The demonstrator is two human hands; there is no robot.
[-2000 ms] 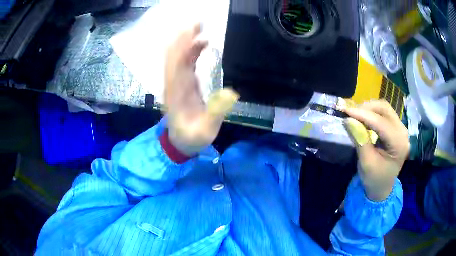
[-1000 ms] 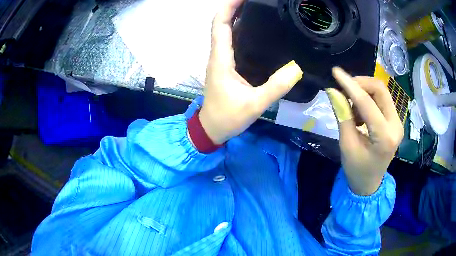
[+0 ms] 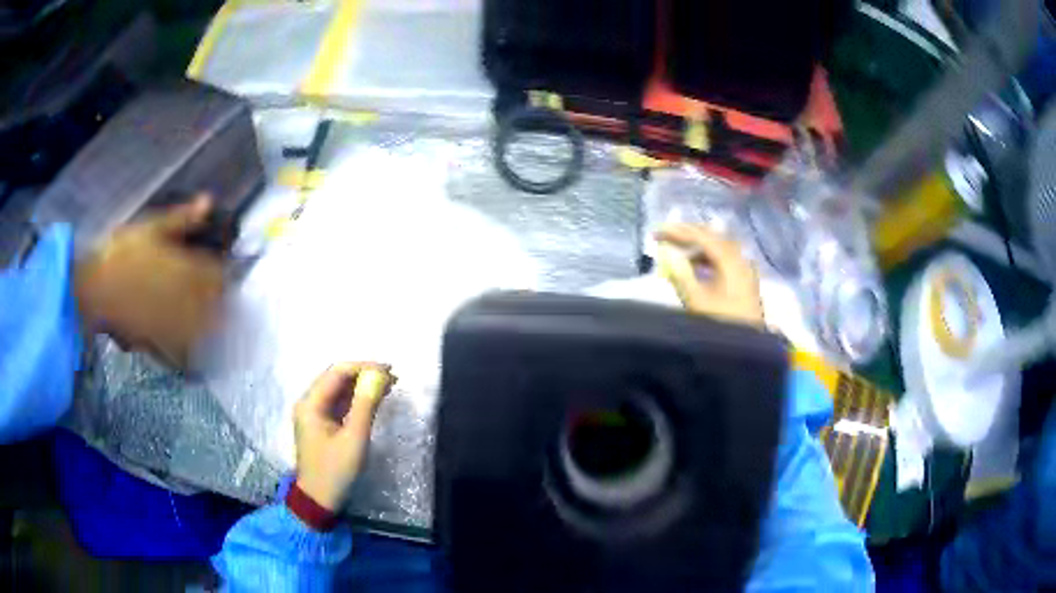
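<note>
The black projector (image 3: 498, 394) is in the lower middle, close to the camera. Its round lens (image 3: 614, 446) is blurred, with a pale ring around it. My left hand (image 3: 334, 434) is left of the projector, apart from it, with fingers curled to the thumb and a yellow finger cot. Whether it pinches anything does not show. My right hand (image 3: 716, 276) is beyond the projector's far edge, fingers bent towards the thumb. Its wrist is hidden behind the projector, and its grip is unclear.
Another person's hand (image 3: 156, 278) is at left by a dark grey box (image 3: 162, 151). A black ring (image 3: 539, 151) lies on the bench before black units in a red-orange holder (image 3: 825, 116). A white disc (image 3: 926, 359), clear plastic with rings (image 3: 857, 313) and an orange sheet (image 3: 855, 446) are right.
The view shows more of the far bench. The projector appears lower in view. My left hand has left the projector; my right hand is now beyond it. Another person's hand has appeared at left.
</note>
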